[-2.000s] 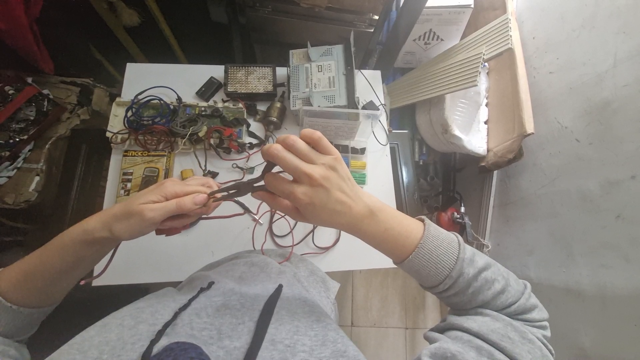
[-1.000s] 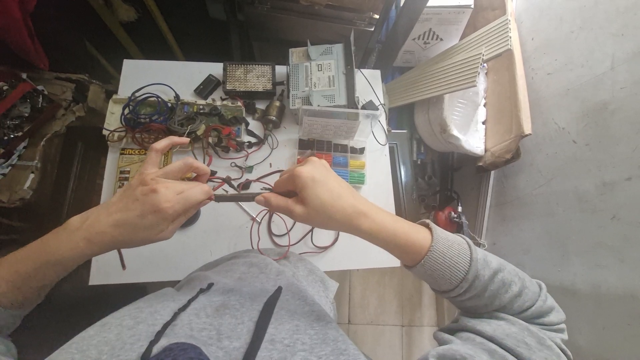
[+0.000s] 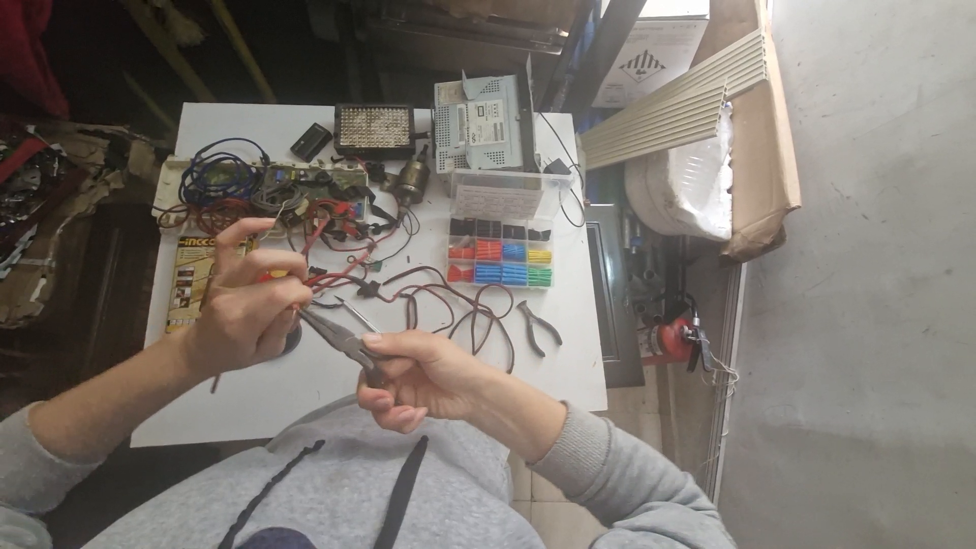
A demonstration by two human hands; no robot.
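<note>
My right hand (image 3: 419,374) grips the handles of long-nose pliers (image 3: 339,337), whose jaws point up and left to the fingertips of my left hand (image 3: 252,305). Those fingers are pinched on something small at the plier tip, probably a wire end; the hand hides most of it. Red and black wires (image 3: 415,290) run right from beside the left hand and loop over the white table (image 3: 427,377). A thin metal-shafted tool (image 3: 357,313) lies just above the pliers. Small cutting pliers (image 3: 539,329) lie with handles spread, right of the wire loops.
A compartment box of coloured heat-shrink tubing (image 3: 499,263) stands with its lid raised. Behind are a metal electronics case (image 3: 484,126), an LED panel (image 3: 374,131), a cylindrical metal part (image 3: 412,181), and a blue cable coil (image 3: 221,179) over a circuit board. A yellow package (image 3: 191,282) lies left.
The pliers were level between both hands one second ago; now they slant, with my right hand lower on the handles. My left hand's fingers have closed in at the plier tip.
</note>
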